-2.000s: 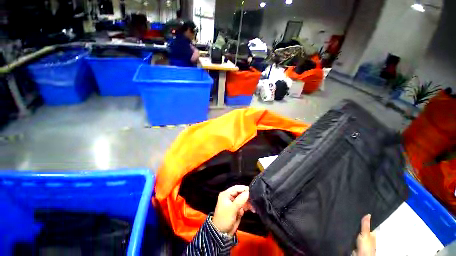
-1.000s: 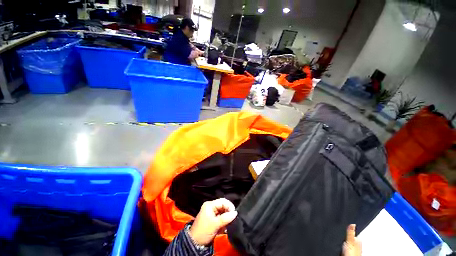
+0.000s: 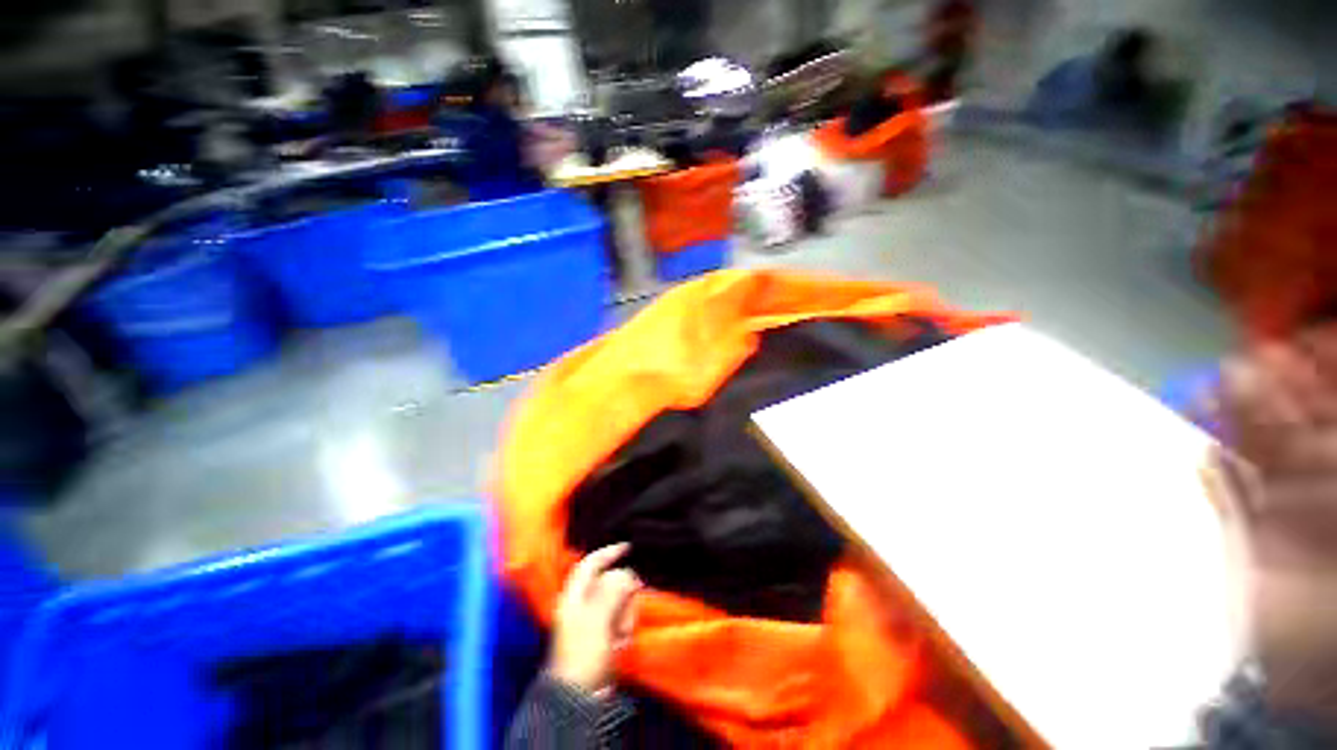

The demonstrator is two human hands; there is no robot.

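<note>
My left hand, blurred, is over the near left rim of the orange sack. Its fingers are loosely bent and apart, and nothing shows in them. The sack stands open with dark pieces inside. The white table top lies to the right, its corner over the sack. A heavily blurred skin-toned shape, seemingly my right hand, is at the right edge of the view, beside the table; its fingers and anything in it cannot be made out. The black padded piece is not in view.
A blue crate with dark pieces is at the lower left. More blue bins stand across the floor. A person in dark clothing is at a far table. Orange sacks and white bundles are behind; another orange sack is at the right.
The black padded piece has left the view, uncovering the white table top. My left hand has moved slightly left. A large blurred shape has appeared at the right edge. The view has shifted.
</note>
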